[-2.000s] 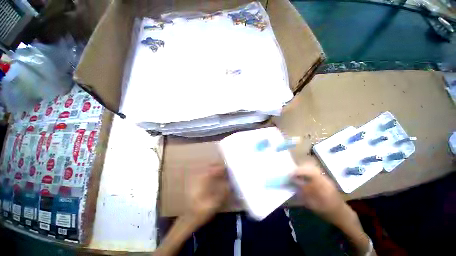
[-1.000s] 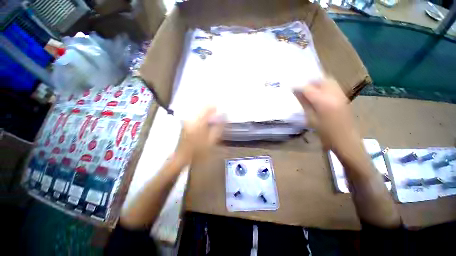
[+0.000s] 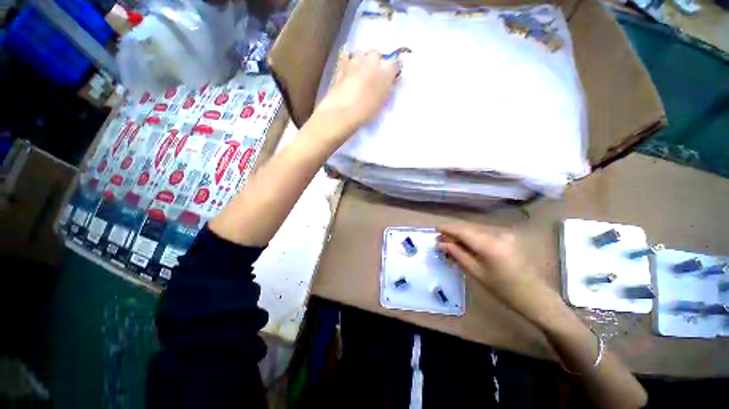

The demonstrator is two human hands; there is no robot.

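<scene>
A white square plate [image 3: 421, 281] with short dark pegs lies on the cardboard in front of me. My right hand [image 3: 480, 249] is at its upper right corner, fingertips pinched over the peg position there; whether they hold a piece is hidden. My left hand [image 3: 369, 78] reaches onto the white sheets [image 3: 480, 104] in the carton, its fingertips at a small blue-and-gold piece [image 3: 397, 53]; the grip is not clear. More blue-and-gold pieces [image 3: 531, 28] lie at the sheet's far right corner.
The open carton [image 3: 619, 88] stands behind the plate. Two filled plates [image 3: 581, 254] with grey-blue uprights lie at the right. A red-and-white printed carton [image 3: 172, 172] is at left, with a clear plastic bag [image 3: 180, 44] behind it. A green belt [image 3: 703, 116] runs at the upper right.
My left hand has moved farther into the carton to the pieces at its left. My right hand has come down from the sheets to the plate. The view has shifted.
</scene>
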